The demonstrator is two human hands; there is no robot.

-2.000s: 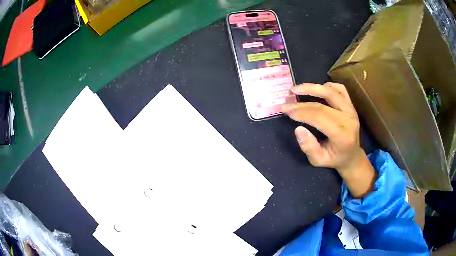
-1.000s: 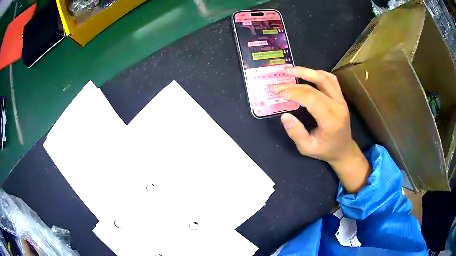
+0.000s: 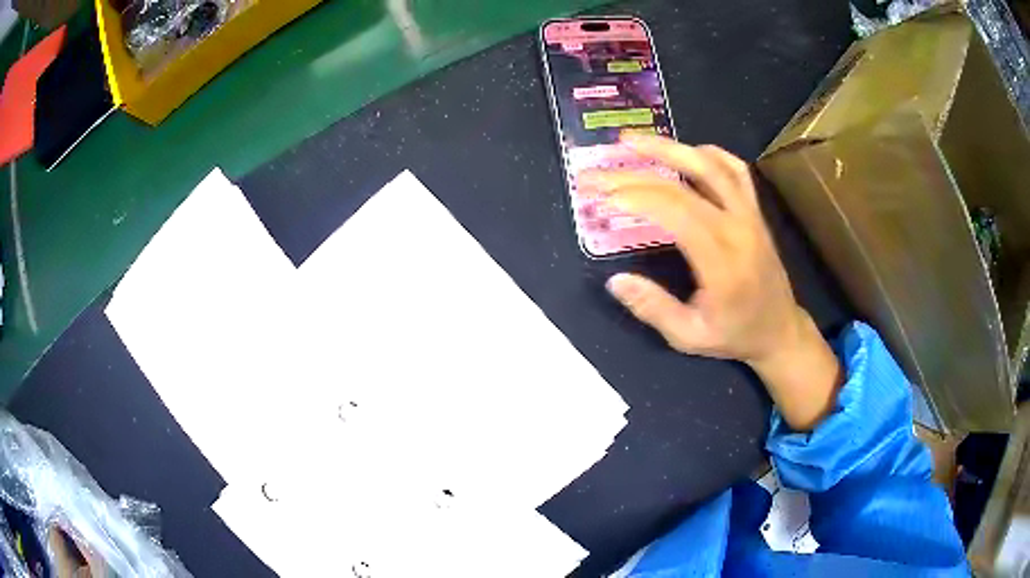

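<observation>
A smartphone (image 3: 616, 96) with a pink-lit chat screen lies face up on the black mat at the upper middle. My right hand (image 3: 712, 243), bare with a blue sleeve, is over the lower part of its screen, fingers spread, holding nothing. Whether the fingertips touch the glass cannot be told. An overlapping stack of white card inserts (image 3: 373, 339) with small round holes lies on the mat to the left of my hand. My left hand is not in view.
An open brown carton (image 3: 892, 215) stands at the right with small green items inside. A green belt (image 3: 260, 147) at upper left carries a yellow box (image 3: 158, 96), a black flat unit (image 3: 73, 96) and a red-orange card (image 3: 25, 96). A clear poly bag (image 3: 68, 485) lies lower left.
My right hand has moved left and further over the phone's screen. The belt's yellow box, black unit and red-orange card have shifted left. The view has moved slightly.
</observation>
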